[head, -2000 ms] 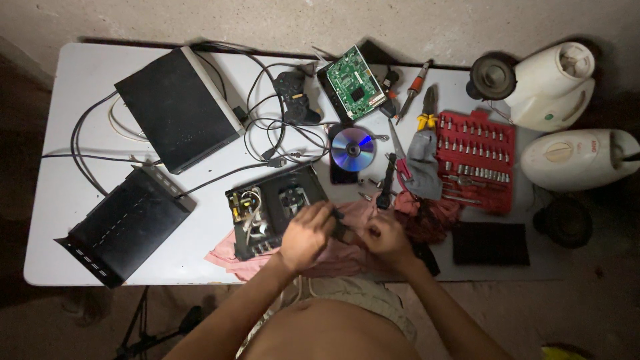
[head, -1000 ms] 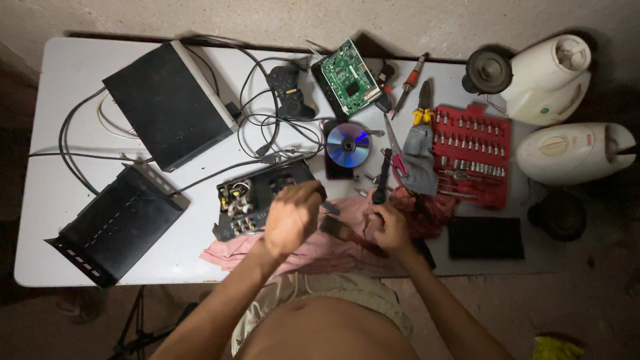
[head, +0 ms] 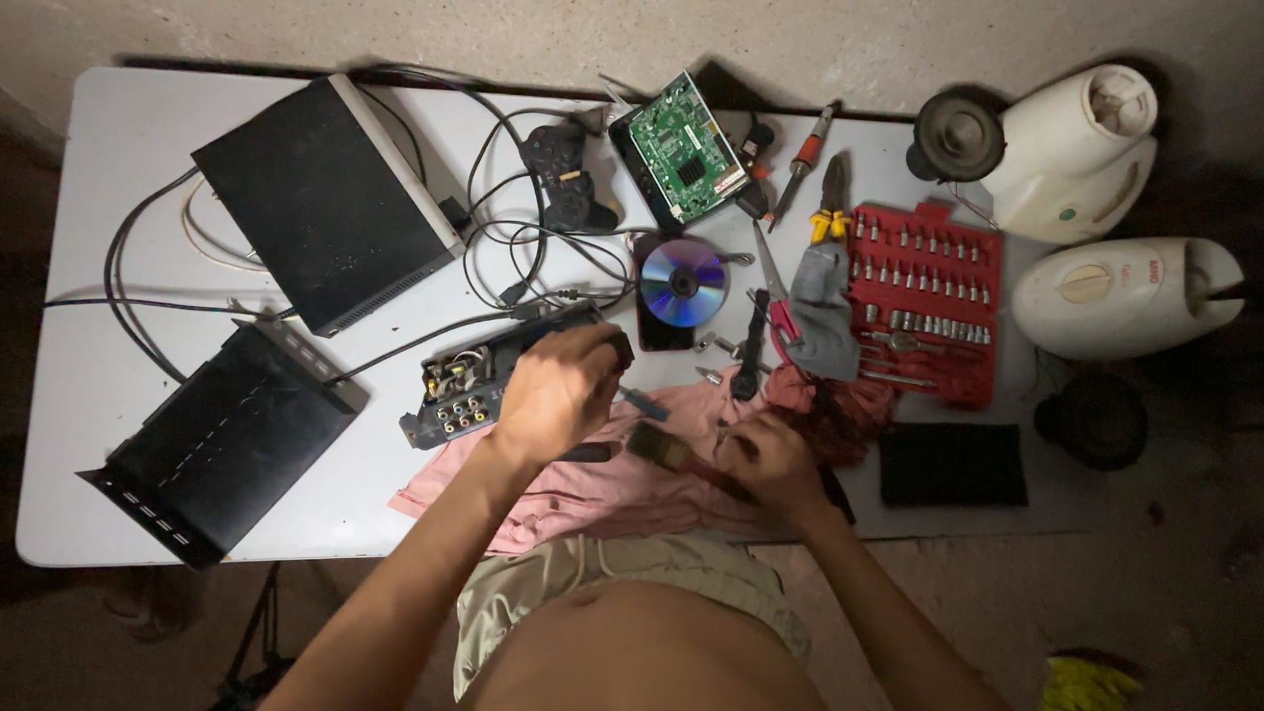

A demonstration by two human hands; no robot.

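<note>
My left hand [head: 561,390] is closed over the right end of an opened black electronics chassis [head: 513,370] with coloured jacks and wires at its left end; the fingertips are partly hidden. Below lies a crumpled pink cloth [head: 592,494]. My right hand [head: 775,464], fingers bent, is over the cloth at the handle of a paintbrush [head: 657,447]; whether it grips the handle is unclear. A blue-tipped tool [head: 644,403] and a black wristwatch [head: 750,355] lie between and above the hands.
A black device [head: 326,207] and black metal cover [head: 227,434] lie left. Behind are cables, a game controller [head: 565,176], a green circuit board [head: 686,148] and a disc [head: 683,283]. Right are pliers [head: 835,197], a red socket set [head: 925,395] and white appliance housings [head: 1126,296].
My hands were close together over the cloth two seconds ago and are now farther apart. The left hand has moved left, and the chassis has shifted slightly left.
</note>
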